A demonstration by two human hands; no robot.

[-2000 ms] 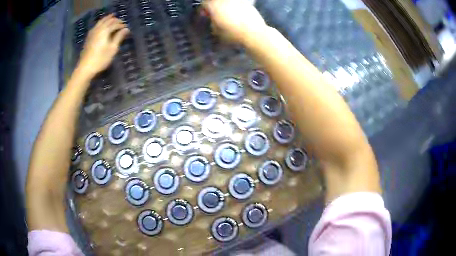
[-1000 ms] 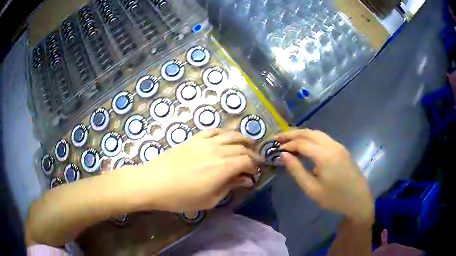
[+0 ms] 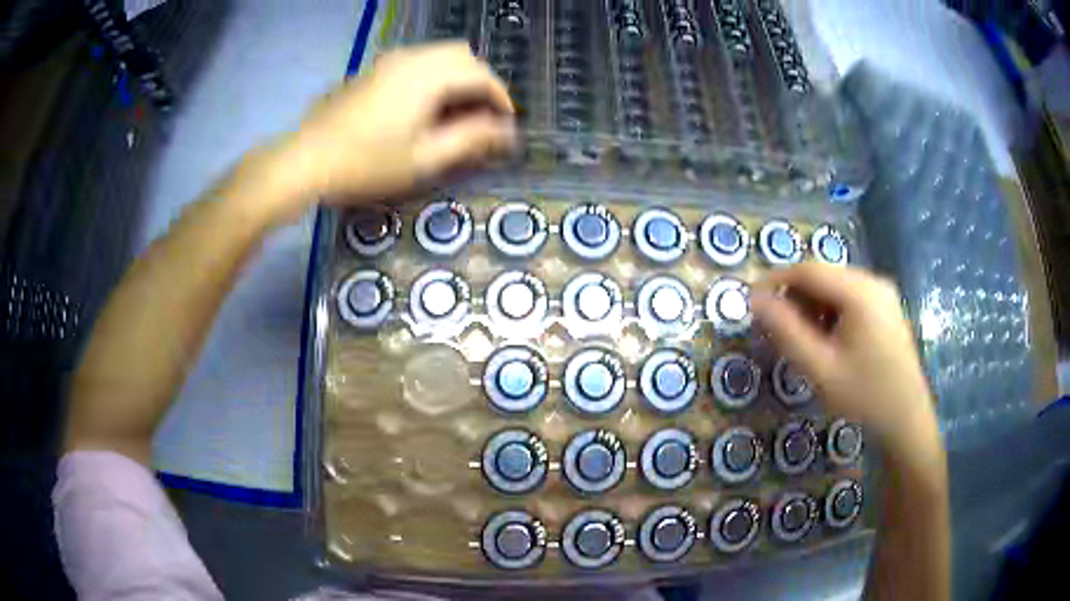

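The clear pocket tray (image 3: 387,517) lies nearest me, brown beneath. Its two far rows hold round ringed parts (image 3: 590,233) with pale blue-grey centres. In the three near rows the left pockets are bare and parts fill pockets further right. My left hand (image 3: 411,129), blurred, is over the tray's far left corner and the near edge of the slotted tray (image 3: 657,159), fingers curled. My right hand (image 3: 851,346) is above the tray's right side, fingertips beside a part in the second row, hiding pockets there. Whether either hand holds a part cannot be told.
The slotted tray beyond has long channels with dark parts on edge. A shiny stack of empty pocket trays (image 3: 956,270) stands at right. A white bench surface (image 3: 241,387) with blue edging is at left. Dark ribbed items (image 3: 53,270) are at the far left.
The view has turned and shifted. My left hand has gone from the near right pockets to the far left corner. My right hand has left the part at the tray's right edge. More near-row parts are visible.
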